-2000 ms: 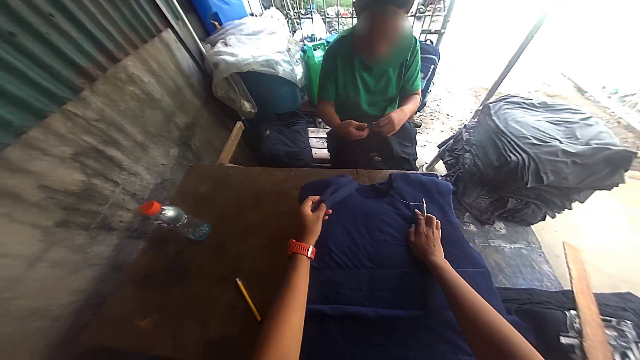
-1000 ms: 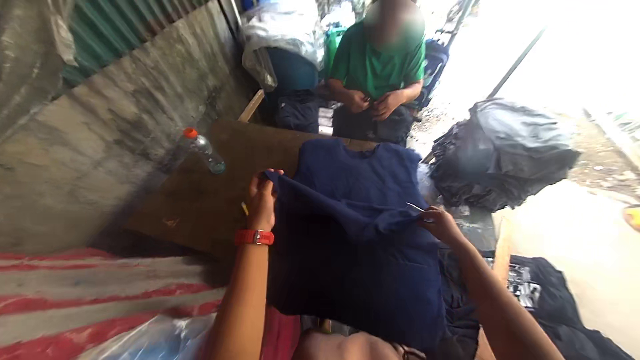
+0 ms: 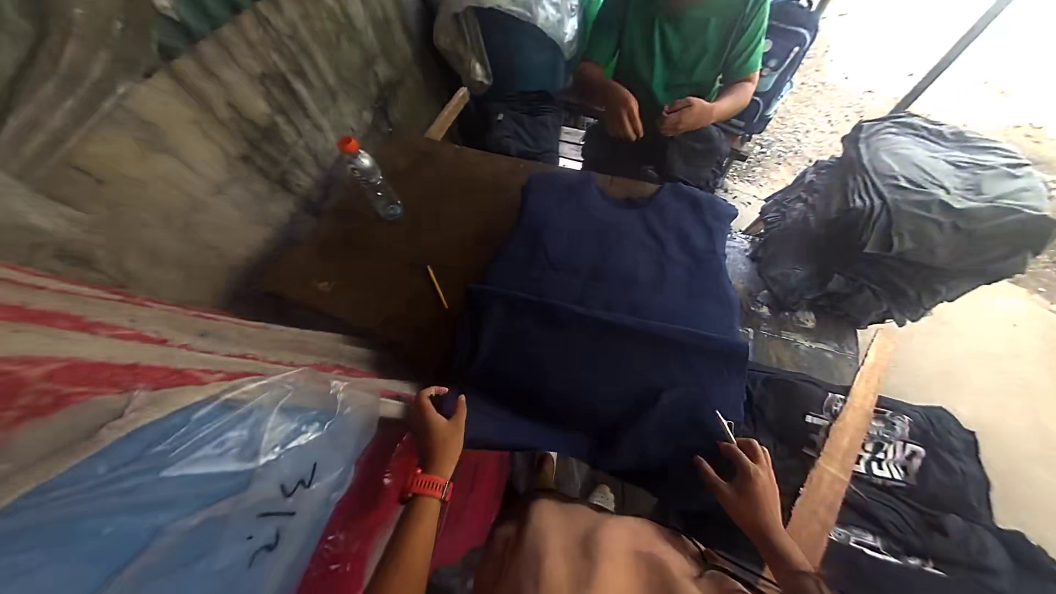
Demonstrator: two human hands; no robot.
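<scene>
Navy blue fabric pieces (image 3: 610, 330), cut like a sleeveless garment body with a scooped neckline, lie over the dark wooden table (image 3: 355, 247) and hang past its near edge. At the lower left corner my left hand (image 3: 437, 425), with a red watch on its wrist, pinches the cloth between thumb and fingers. My right hand (image 3: 742, 474) is at the lower right side, holding a small thin metal tool (image 3: 725, 426) that points up and away; its kind cannot be told. A fold runs across the middle of the cloth.
A plastic bottle (image 3: 373, 180) and a yellow pencil (image 3: 437, 286) lie left on the table. Across it sits a person in a green shirt (image 3: 676, 49). Piled dark cloth (image 3: 916, 214), a wooden plank (image 3: 841, 445) and black printed shirts (image 3: 932, 462) are right; a plastic-wrapped bundle (image 3: 190, 495) is near left.
Both hands have moved from the upper part of the cloth to its near edge. The flap lifted between them a second ago is now lowered toward me. The view has tilted down.
</scene>
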